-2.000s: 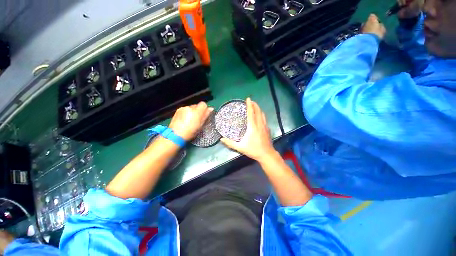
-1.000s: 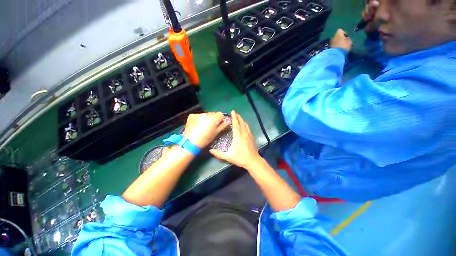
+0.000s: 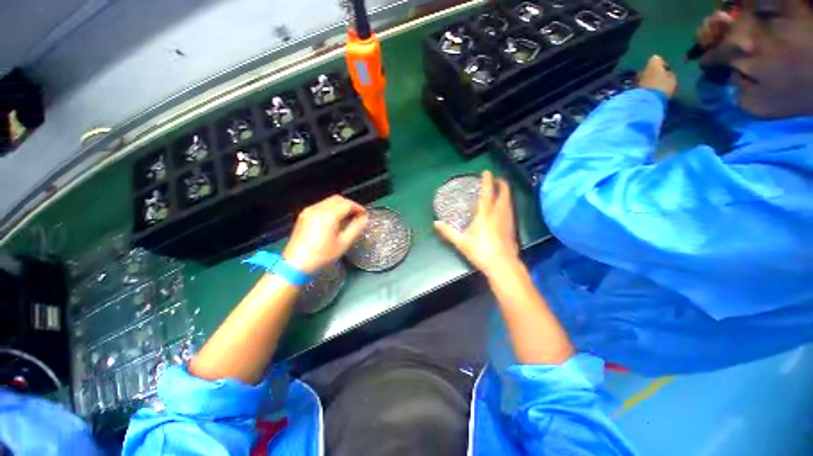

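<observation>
Three round dishes with speckled silver contents are on the green bench. My right hand (image 3: 488, 224) grips the right dish (image 3: 456, 201) by its right side, fingers and thumb around the rim. The middle dish (image 3: 381, 240) stands a little to the left, apart from it. My left hand (image 3: 328, 230), with a blue band on the wrist, is at the left edge of the middle dish, fingers bent together; whether it pinches anything is hidden. The left dish (image 3: 321, 289) is partly covered by my left wrist.
A black foam tray stack (image 3: 267, 191) holds small assemblies behind my left hand. An orange electric screwdriver (image 3: 368, 82) hangs behind. More foam trays (image 3: 526, 67) stand at back right. A person in blue (image 3: 660, 205) sits right. A clear blister tray (image 3: 134, 312) lies left.
My right hand has moved right with the right dish, away from the middle dish. My left hand has drawn back left, uncovering the middle dish. The view has shifted.
</observation>
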